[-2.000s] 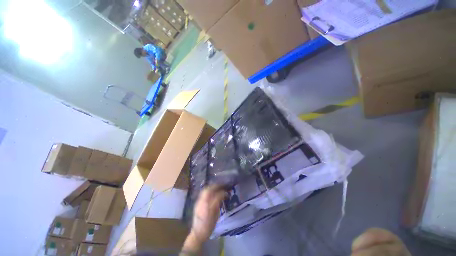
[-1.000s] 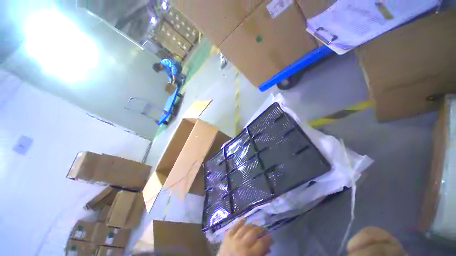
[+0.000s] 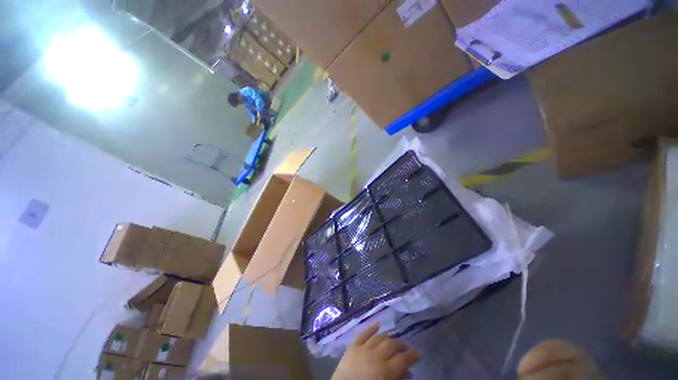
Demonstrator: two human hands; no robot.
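A black, shiny component tray [image 3: 386, 237] with several compartments lies flat on a low stack. A white crumpled wrapping sheet [image 3: 491, 245] shows under and around it. A thin white strap [image 3: 522, 297] hangs loose at the right side. My left hand [image 3: 375, 358] is at the stack's near edge, fingers slightly spread, with nothing visible in it; its lower part is cut off by the frame. A rounded skin-toned shape, apparently my right hand [image 3: 559, 361], is at the bottom edge; its fingers are hidden.
An open carton [image 3: 279, 230] stands left of the stack, another [image 3: 268, 355] at bottom left. Large cartons [image 3: 401, 59] sit on a blue trolley [image 3: 438, 100] ahead. A clipboard [image 3: 535, 37] lies upper right. A white-topped box [image 3: 663, 260] is at right. A person [image 3: 254, 102] crouches far off.
The top tray, raised at its near side with packed parts showing beneath, now lies flat over them. My left hand has moved from over the tray to its near edge. The view has shifted slightly.
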